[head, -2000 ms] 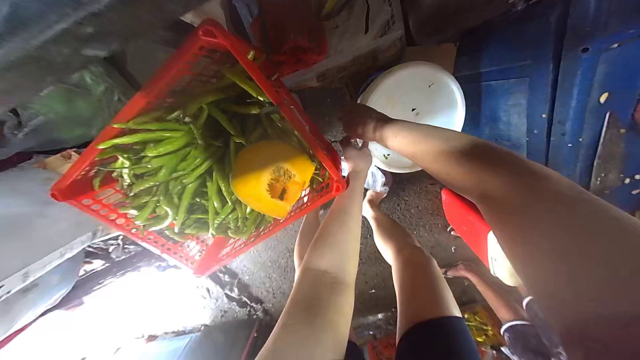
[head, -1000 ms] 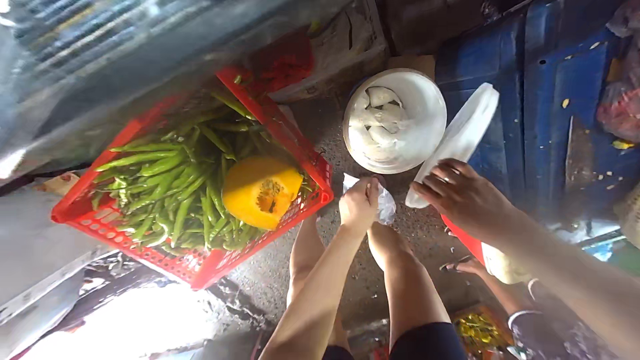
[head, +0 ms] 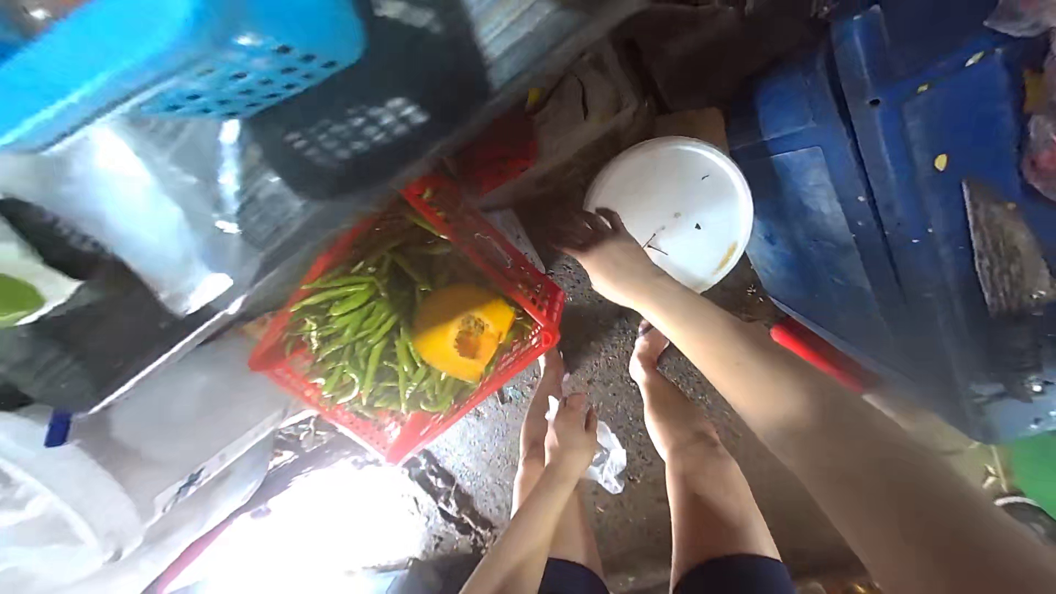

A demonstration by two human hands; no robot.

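My left hand [head: 571, 433] is closed on a crumpled white plastic bag [head: 608, 459], low between my legs. My right hand [head: 606, 252] reaches up to the left rim of a round white lid [head: 681, 206] with dark specks and a yellowish smear; its fingers are spread at the edge. The bucket beneath the lid is hidden. Left of my hands is a red plastic crate [head: 551, 334] holding green chili peppers [head: 355, 318] and a cut piece of orange pumpkin [head: 464, 332].
Blue plastic containers [head: 792, 206] stand at the right, with a red handle-like object [head: 817, 355] below them. A light-blue perforated basket [head: 247, 66] is at upper left. My bare feet rest on the dark, wet-looking floor [head: 602, 371].
One second ago my right hand held the white lid raised beside the bucket, with white contents showing. Now the lid covers the bucket. My left hand still holds the plastic bag.
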